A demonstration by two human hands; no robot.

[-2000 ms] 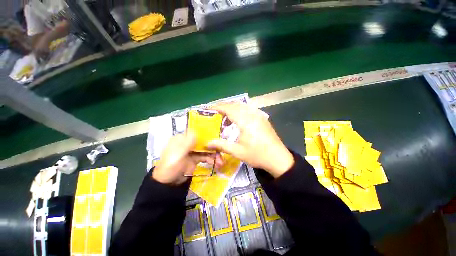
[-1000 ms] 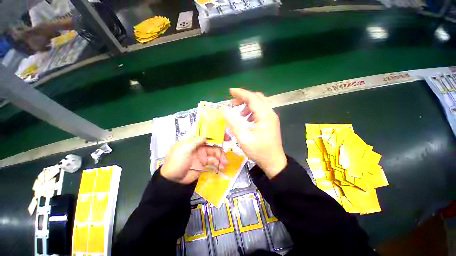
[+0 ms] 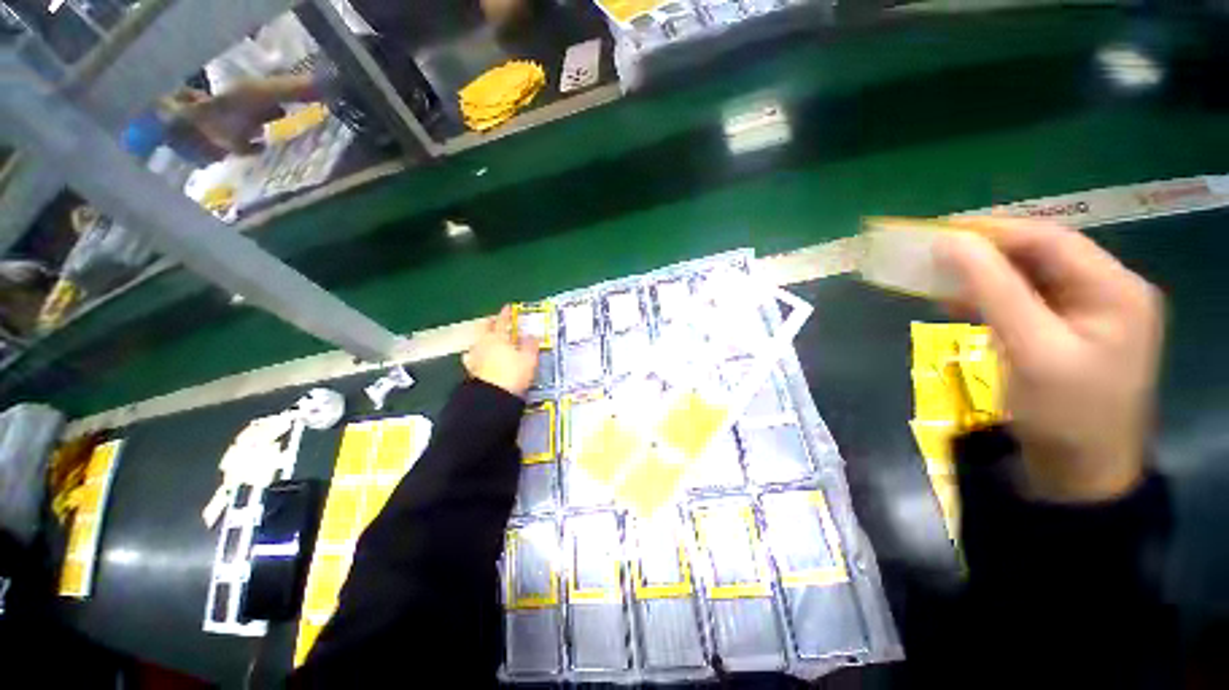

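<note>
My left hand is at the tray's top left pocket, its fingers on the edge of a yellow-bordered frame. My right hand is raised at the right and pinches a thin, pale, yellow-edged piece, somewhat blurred. The clear pocketed tray lies in front of me, with yellow-bordered frames in its bottom row and left column. An adhesive sheet with yellow rectangles and open white windows lies slantwise across the tray.
Loose yellow pieces lie at the right, partly behind my right hand. At the left are another yellow sheet, a black block on a white strip, and white scraps. A metal post and the green conveyor lie beyond.
My hands have parted. The left moved to the tray's top left with the frame; the right moved right towards the yellow pile with a thin piece. The view has shifted, showing more at left.
</note>
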